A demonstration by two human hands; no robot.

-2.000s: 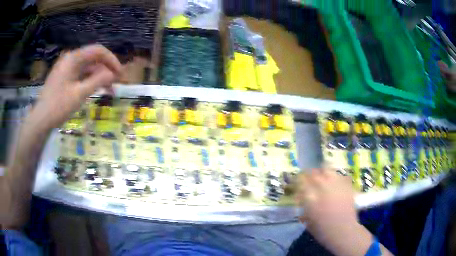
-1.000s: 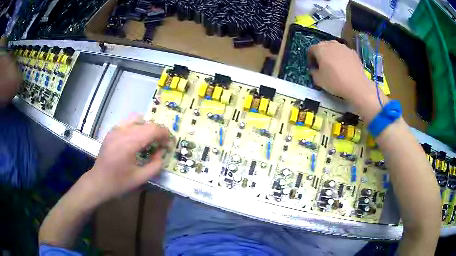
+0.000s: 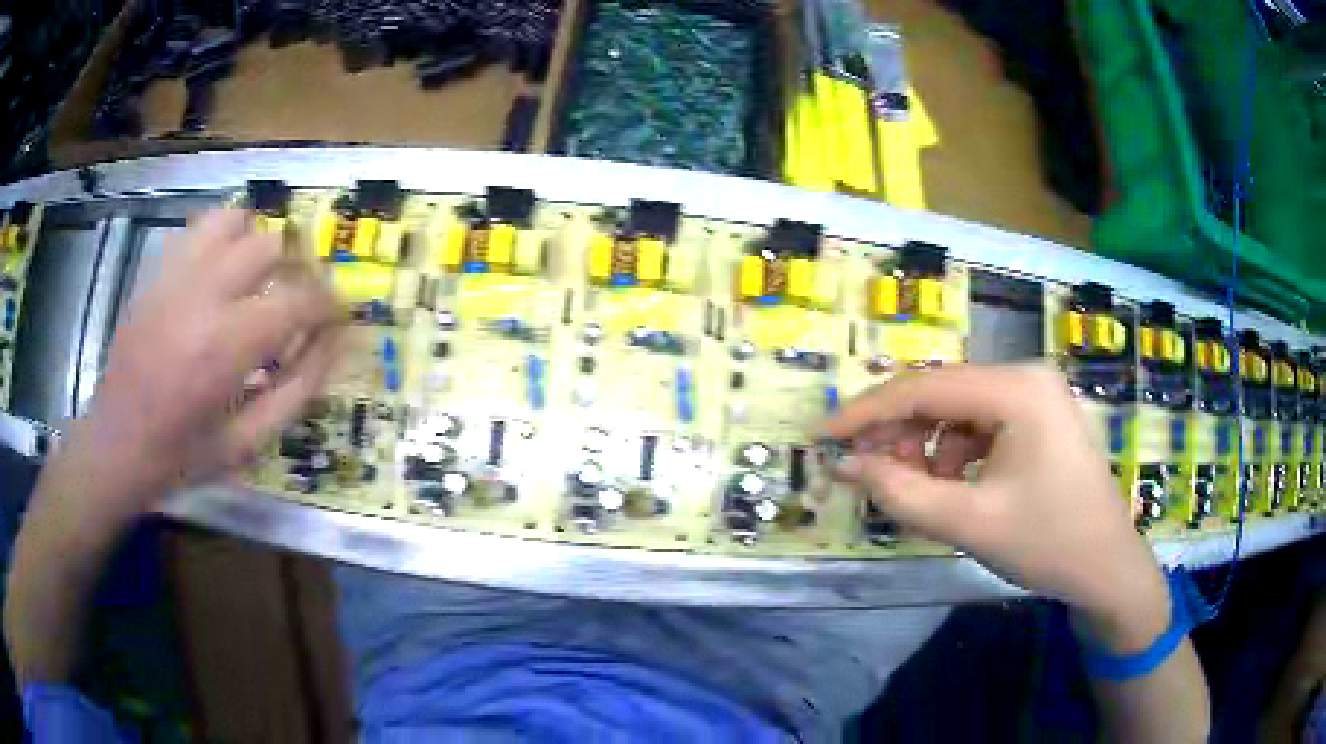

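A row of joined cream circuit boards (image 3: 611,393) lies on the conveyor. Each carries yellow blocks, a black top-edge block, a blue part and small upright capacitors near the lower edge. My right hand (image 3: 1003,472) is over the right end of this row, thumb and forefinger pinched on a small dark component (image 3: 833,448) just above a board. Thin shiny leads also show inside its curled fingers. My left hand (image 3: 211,356) is blurred over the left end of the row, fingers bent; whether it holds anything cannot be told.
Beyond the back rail (image 3: 698,189) are a black tray of small green parts (image 3: 669,87), a cardboard box (image 3: 313,102) with black cylinders, yellow-tailed strips (image 3: 858,138) and a green bin (image 3: 1163,218). More boards (image 3: 1163,407) lie at right. A blue wrist strap (image 3: 1142,640) is on my right wrist.
My right hand has moved from the green parts tray down to the boards. My left hand is over the row's left end. The view has shifted right, and the boards appear further left.
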